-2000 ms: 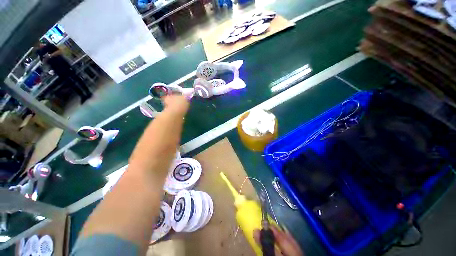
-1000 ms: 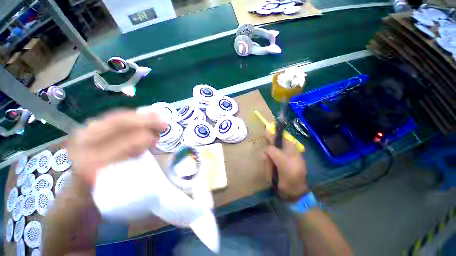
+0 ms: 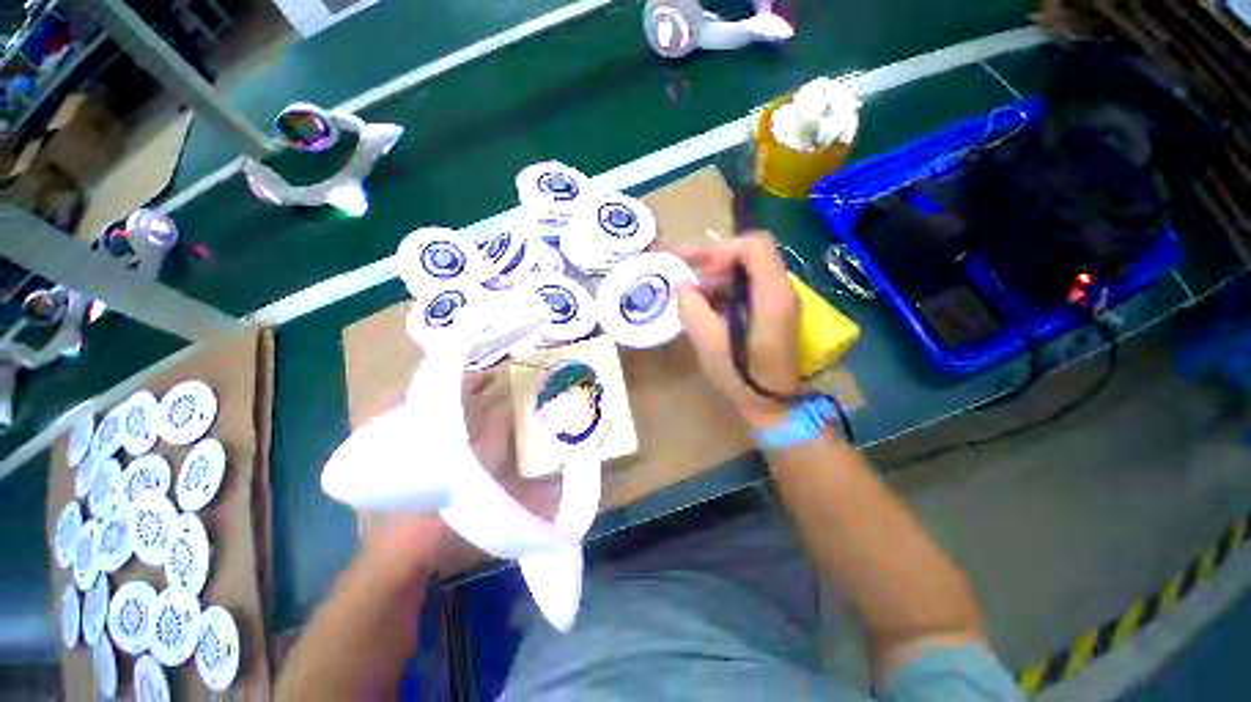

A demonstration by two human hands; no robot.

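The white curved fan housing is tilted in front of me, its open round end over the cream support block. My left hand is behind its other bulbous end and holds it, partly hidden by it. My right hand holds the black soldering iron, tip not visible. Its fingertips are at the edge of a motor cover; whether they pinch it is unclear. Several motor covers lie piled beyond the block. The yellow squeeze bottle lies partly behind my right hand.
Grille covers lie on cardboard at left. The yellow tub with white wadding stands at the back right beside the blue tray of black units. A black cable runs to the tray. Other housings stand on the green surface ahead.
The housing has come to the block, its open end now over it. My left hand has moved down behind it. My right hand has moved left from beside the bottle to the motor covers.
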